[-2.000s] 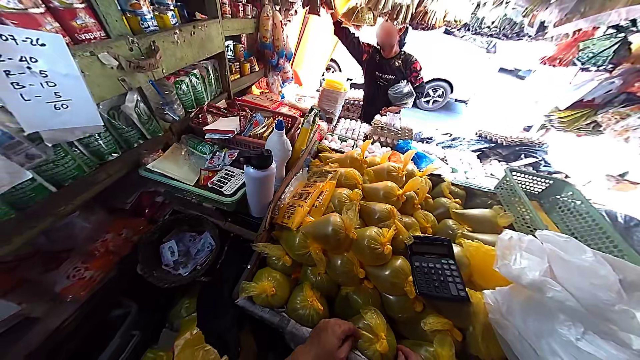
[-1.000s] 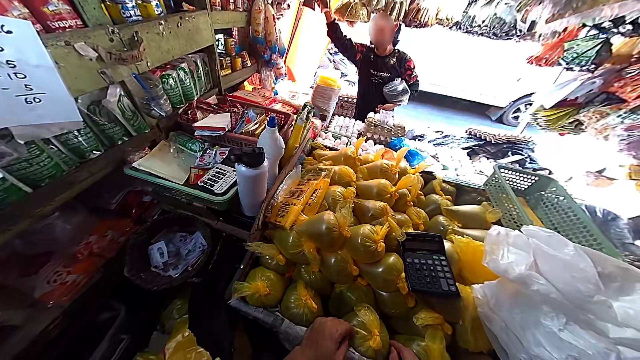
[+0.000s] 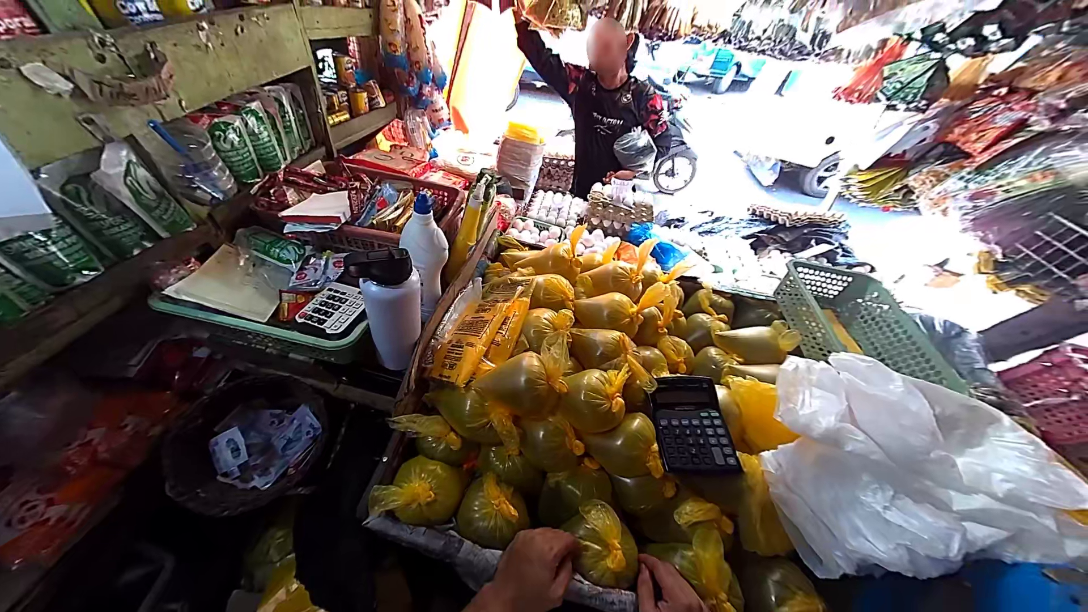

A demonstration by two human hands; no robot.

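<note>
At the bottom centre, my left hand [image 3: 534, 563] rests with bent fingers against the left side of a knotted yellow plastic bag [image 3: 605, 544] at the near edge of the pile. Partly cut off by the frame's bottom, my right hand [image 3: 667, 586] is at the same bag's lower right. Whether either hand grips it cannot be told. Many similar filled bags are heaped behind, with a black calculator [image 3: 695, 425] lying on them. White plastic bags [image 3: 901, 467] lie to the right of the pile.
A white bottle with a black lid [image 3: 393, 310] and a green tray [image 3: 255, 336] with a white calculator [image 3: 331, 308] stand left. Below is a basket of banknotes [image 3: 268, 446]. Egg trays [image 3: 552, 208] lie beyond the pile, near a person [image 3: 608, 110]. A green crate [image 3: 867, 319] sits right.
My hands stay at the same yellow bag. Across the pile, the person still has one arm raised. A motorcycle now shows behind the person, where a larger vehicle showed before.
</note>
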